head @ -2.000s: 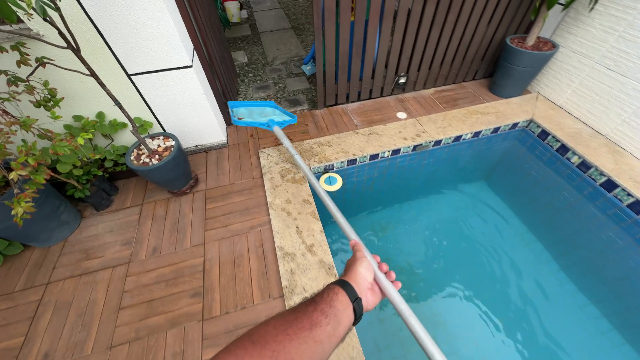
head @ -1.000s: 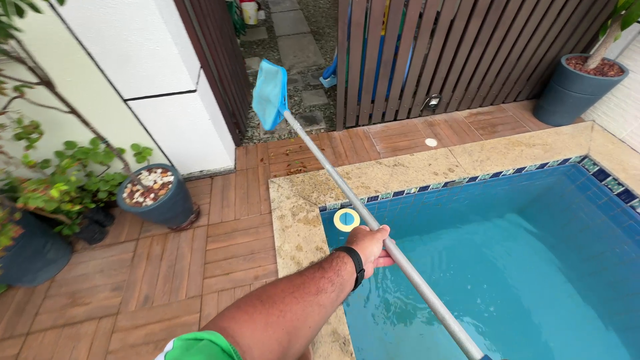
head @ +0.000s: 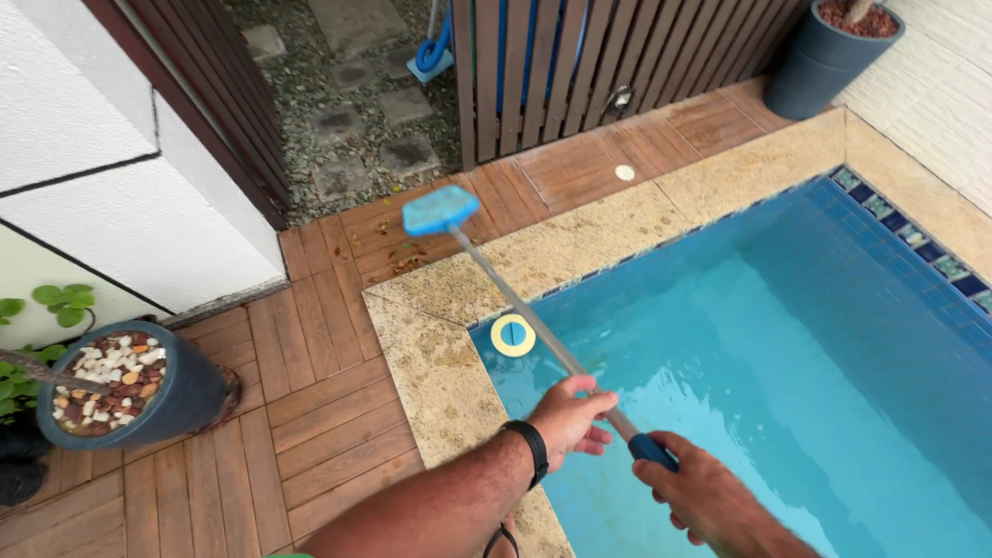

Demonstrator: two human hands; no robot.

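Observation:
A pool skimmer net (head: 440,210) with a blue frame is on the far end of a long metal pole (head: 535,322), over the deck by the pool's near-left corner. My right hand (head: 690,480) is closed round the pole's dark blue grip (head: 652,452). Farther up, my left hand (head: 575,418), with a black band at the wrist, is at the pole, thumb and forefinger against it and the other fingers loosely curled. Below the pole lies the pool water (head: 697,341). A round cream and blue floating dispenser or lid (head: 513,335) shows at the pool corner.
Stone coping (head: 442,380) edges the pool, beside wood-look deck tiles (head: 341,434). A potted plant with pebbles (head: 132,387) stands at left, another planter (head: 829,58) at far right. Behind are a slatted gate (head: 535,77), a white wall (head: 147,225) and a gravel path with pavers (head: 341,124).
My right hand has come into view on the pole's grip. The net, raised before the gateway a second ago, is now lower over the deck near the coping. The view has shifted.

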